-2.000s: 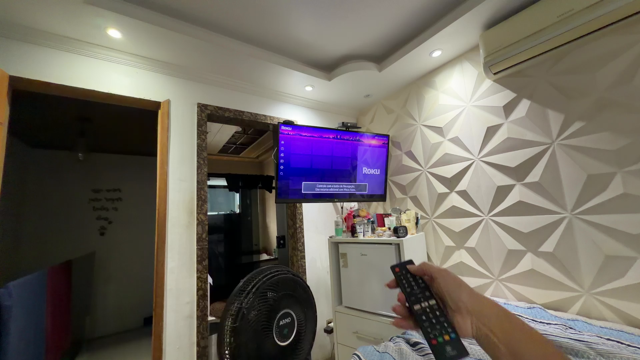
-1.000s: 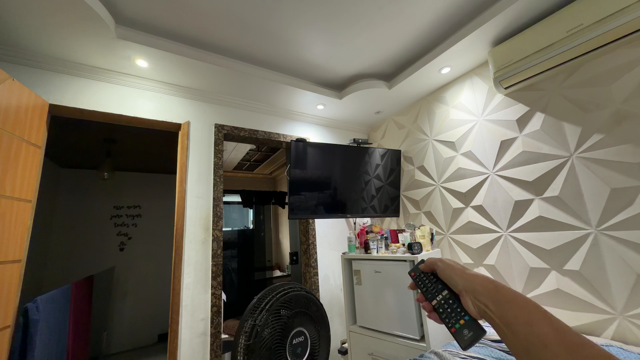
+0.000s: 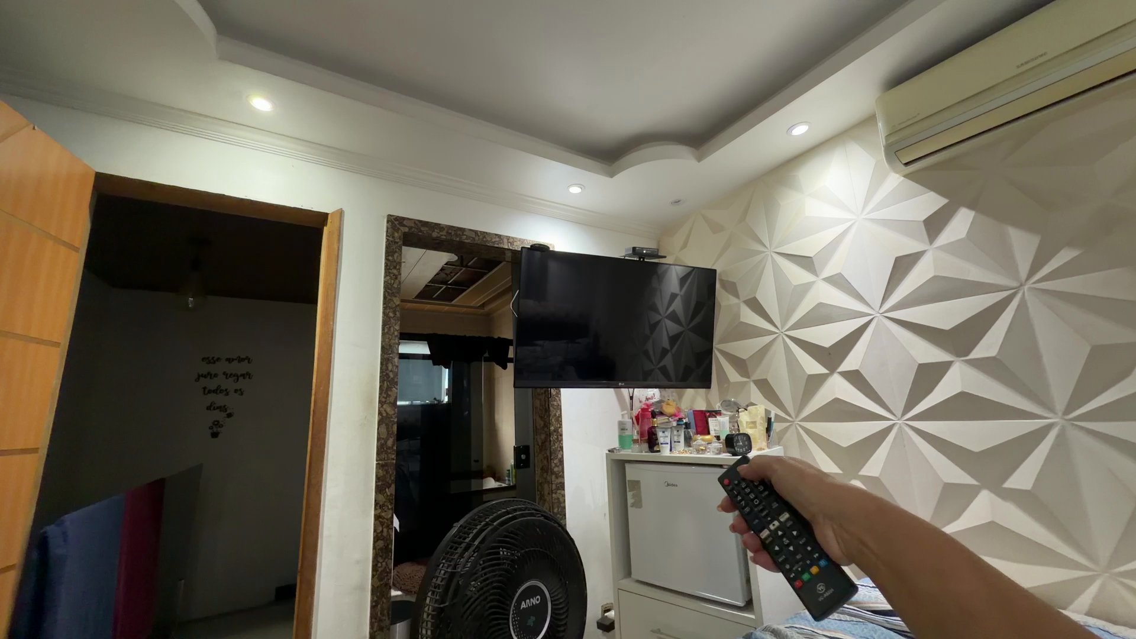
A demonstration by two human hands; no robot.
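My right hand (image 3: 803, 501) reaches in from the lower right, closed around a black remote control (image 3: 785, 537). The thumb lies near the remote's upper end, and the fingers wrap its left side. The remote tilts, its upper end towards the upper left. Beyond it, a flat-screen television (image 3: 614, 319) with a dark screen hangs by the corner. Behind the remote stands a white Midea mini fridge (image 3: 683, 524) in a white cabinet. My left hand is out of view.
A black Arno fan (image 3: 506, 577) stands at the bottom centre. Bottles and toiletries (image 3: 679, 430) crowd the cabinet top (image 3: 692, 458). An open wooden door (image 3: 35, 355) and dark doorway are at left. An air conditioner (image 3: 1012, 80) hangs above right; striped bedding (image 3: 843, 617) lies at lower right.
Two seconds ago the television showed a lit purple Roku screen; one second ago and now it is dark. My right hand keeps hold of the remote. The view has shifted somewhat.
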